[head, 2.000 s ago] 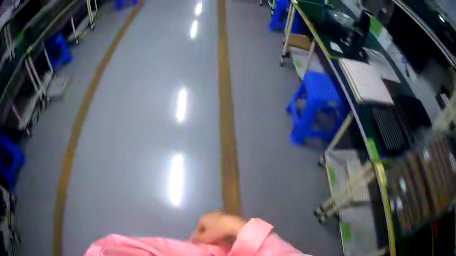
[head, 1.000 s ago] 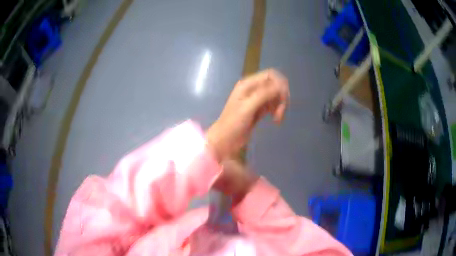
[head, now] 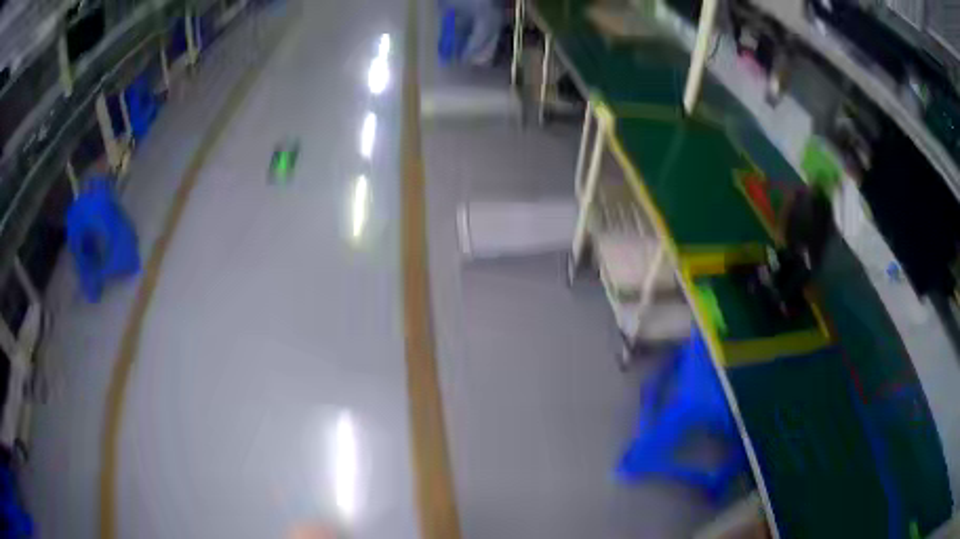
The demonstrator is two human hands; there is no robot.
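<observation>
No hand is clearly in view. A small, blurred skin-coloured patch, apparently part of my left hand [head: 312, 530], is cut off by the bottom edge; its fingers and anything in them are hidden. My right hand is out of the picture. Nearest in front are the grey floor [head: 263, 347], a brown-yellow aisle line [head: 419, 316] and, on the right, a bench with a green mat [head: 805, 442].
A blue stool [head: 684, 426] stands by the right bench. Dark items lie in a yellow-edged area [head: 776, 350] on the bench. A pale flat platform [head: 516, 227] sticks out into the floor space. Another blue stool [head: 100, 240] stands left. A person's legs [head: 483, 30] show far ahead.
Both hands and pink sleeves, crossed in front a second ago, have dropped out of view except the small patch. The view has tilted up and moved along the aisle past other benches.
</observation>
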